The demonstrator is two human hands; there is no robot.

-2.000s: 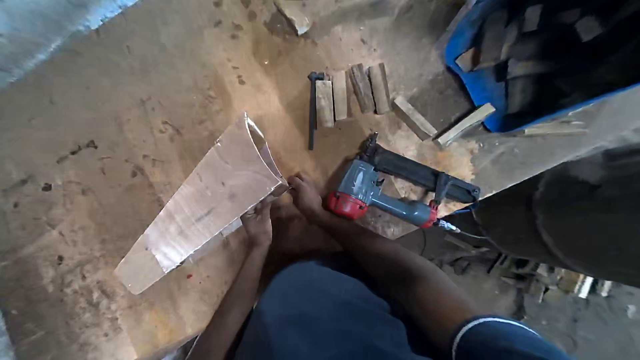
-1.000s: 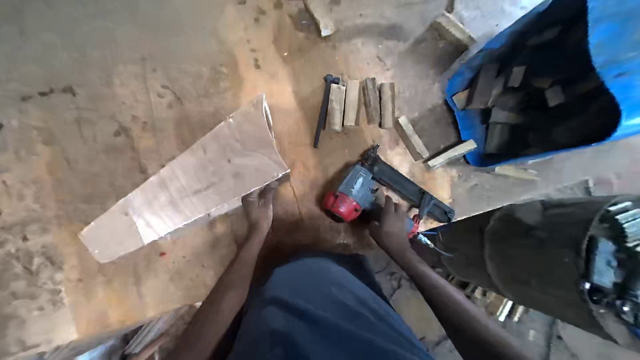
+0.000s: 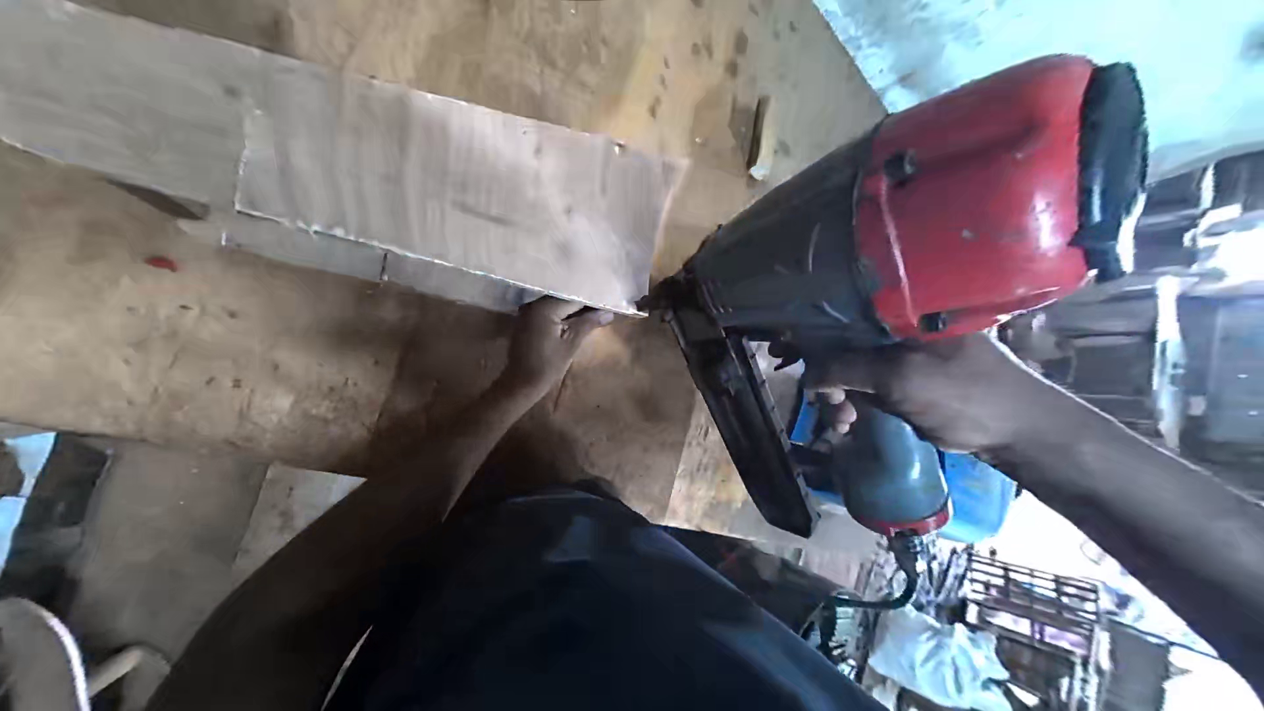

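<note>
My right hand [image 3: 889, 390] is closed around the handle of a red and grey pneumatic nailer [image 3: 869, 217], lifted close to the camera. Its nose is at the near right corner of a tapered plywood piece [image 3: 464, 188]; whether they touch is unclear. The long dark magazine [image 3: 746, 434] slants down from the nose. My left hand [image 3: 553, 341] pinches the lower edge of the plywood piece just left of the nailer's nose. Beneath the top sheet a narrow side strip [image 3: 306, 249] shows along that edge.
The piece lies over a stained wooden work surface [image 3: 247, 365]. A small wood offcut [image 3: 759, 138] lies beyond the nailer. Part of a blue container [image 3: 973, 494] shows behind the nailer, and an air hose [image 3: 904, 583] hangs from its handle. A white sack [image 3: 938, 657] is at the lower right.
The nailer lay on the work surface earlier; my right hand has lifted it to the end of the plywood piece. My left hand remains at the piece's edge. The view has shifted strongly.
</note>
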